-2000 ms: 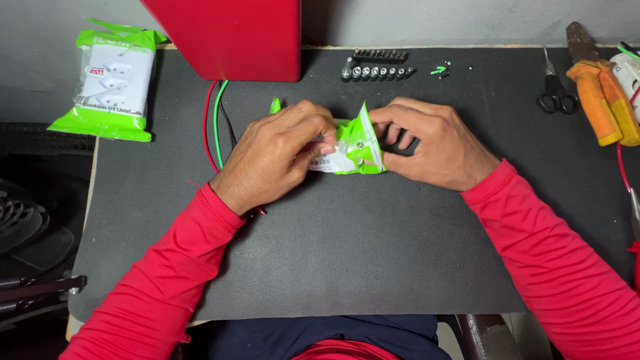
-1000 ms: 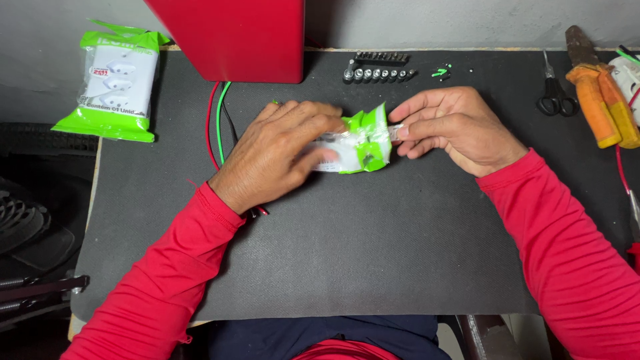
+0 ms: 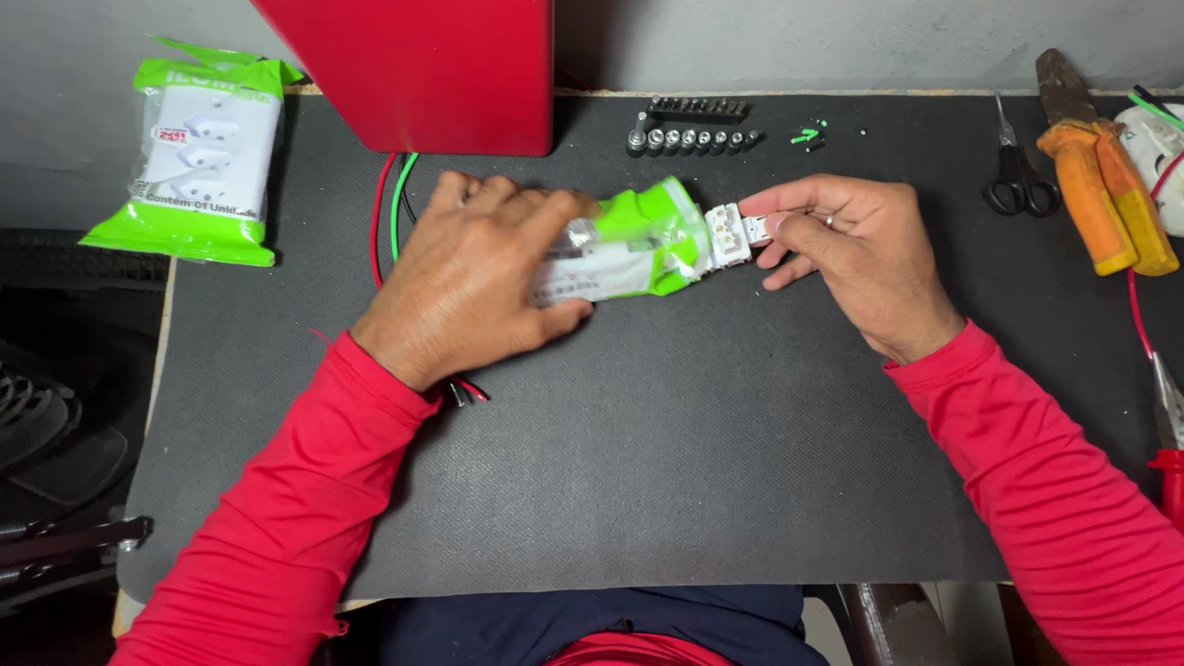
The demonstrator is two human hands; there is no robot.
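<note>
A green and clear plastic packet (image 3: 615, 264) lies at the middle of the mat, its torn end facing right. My left hand (image 3: 481, 268) grips its left part, with the fingers over the top and the thumb along the near edge. From the packet's mouth a white socket module on a mounting frame (image 3: 731, 234) sticks out. The fingertips of my right hand (image 3: 842, 250) pinch the frame's outer end. How much of the frame is still inside the packet is hidden. Red, green and black wires (image 3: 378, 217) run behind my left hand, and their ends show below my wrist.
A sealed socket packet (image 3: 199, 166) lies at the back left, beside a red panel (image 3: 435, 74). Along the back sit socket bits (image 3: 689, 141), a bit rack (image 3: 698, 111) and green wire scraps (image 3: 807, 136). Scissors (image 3: 1020, 180), orange-handled pliers (image 3: 1096, 194) and red-handled pliers (image 3: 1167, 462) are at the right.
The white module and frame have come out through the packet's right end, where one second ago only a small piece showed at my right fingertips. My right hand was on the packet's end two seconds ago.
</note>
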